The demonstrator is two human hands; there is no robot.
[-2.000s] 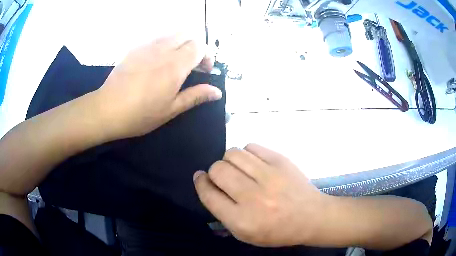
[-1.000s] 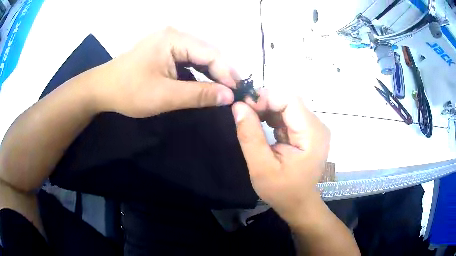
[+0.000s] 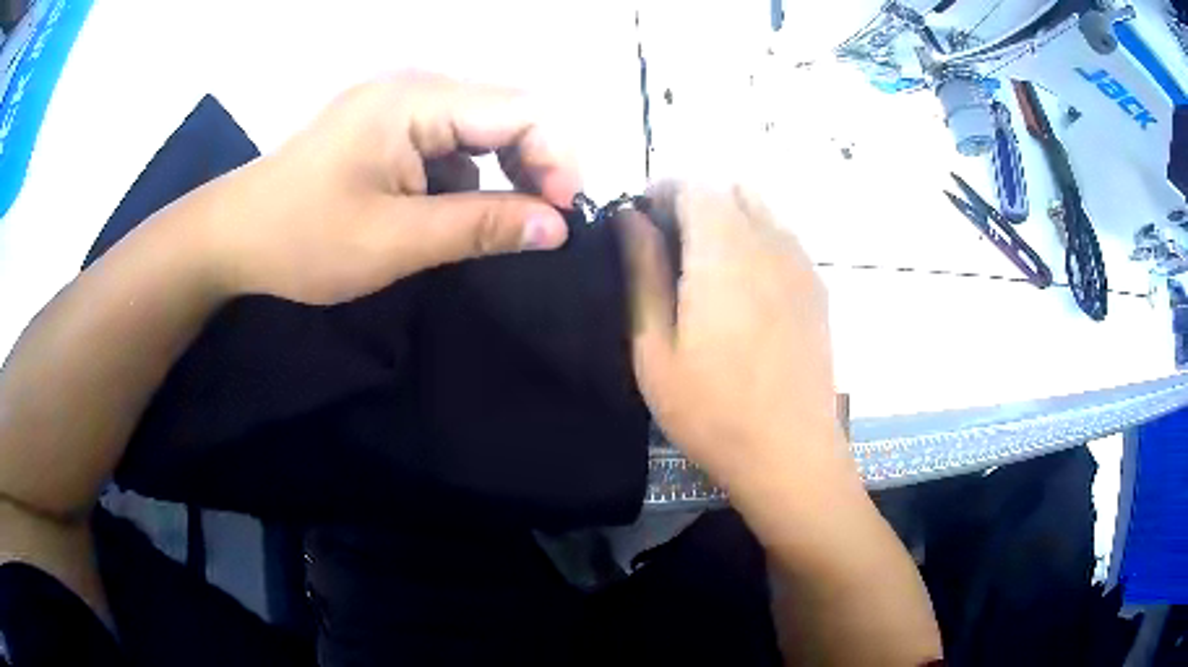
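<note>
A black cut panel [image 3: 508, 378] lies over the curved front edge of the white table, its pointed corner at the upper left. My left hand [image 3: 391, 196] pinches the panel's top edge between thumb and fingers, near its upper right corner. My right hand [image 3: 730, 300] is blurred at the same corner, its thumb and fingers on the cloth's right edge. The two hands are close together, with a small bunched bit of cloth between them. The plies at the corner are too blurred to tell apart.
Thread snips [image 3: 1001, 232], a screwdriver [image 3: 1007, 163] and black-handled scissors [image 3: 1081, 241] lie at the right. The machine-head attachment [image 3: 967, 115] is at the upper right. A measuring tape [image 3: 964, 447] follows the table edge. Black garments [image 3: 1010, 547] hang at the lower right.
My right hand has moved from the cloth's lower right edge up to its top right corner. The cloth has come away from the needle area towards me. The view has shifted.
</note>
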